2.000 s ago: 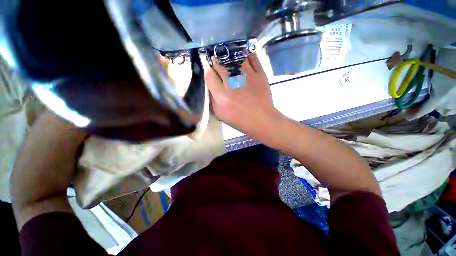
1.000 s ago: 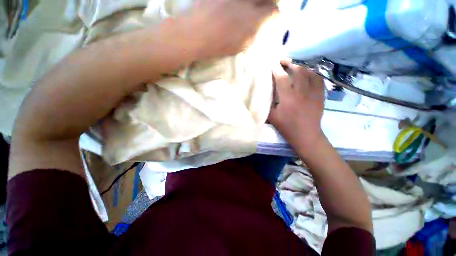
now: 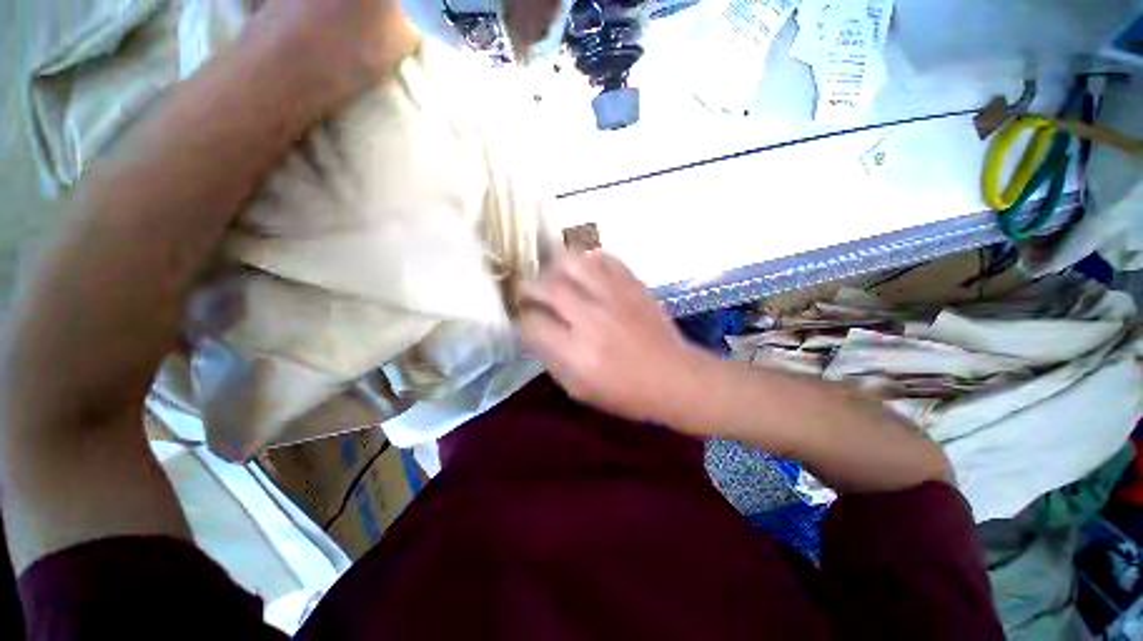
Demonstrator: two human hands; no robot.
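The cream fabric piece (image 3: 376, 225) lies in loose folds on the left of the white machine bed and over its front edge. My right hand (image 3: 595, 319) is at the fabric's right edge, fingers curled on it near the bed's front; it is slightly blurred. My left hand (image 3: 357, 23) is at the top left, over the fabric's far part, cut by the top edge; its fingers cannot be made out. The presser foot (image 3: 615, 109) stands right of the fabric, below the needle clamp (image 3: 605, 44), with no cloth seen under it.
The small brownish slide plate (image 3: 582, 237) is beside my right hand. Paper labels (image 3: 842, 56) lie on the bed behind. Yellow and green snips (image 3: 1022, 169) lie at the table's right end. Layered cut pieces (image 3: 1003, 388) hang lower right. A cardboard box (image 3: 326, 476) is below left.
My right hand has moved from beside the machine head to the fabric's edge near the table front. My left hand is farther up and left. The view has shifted, showing the presser foot clearly.
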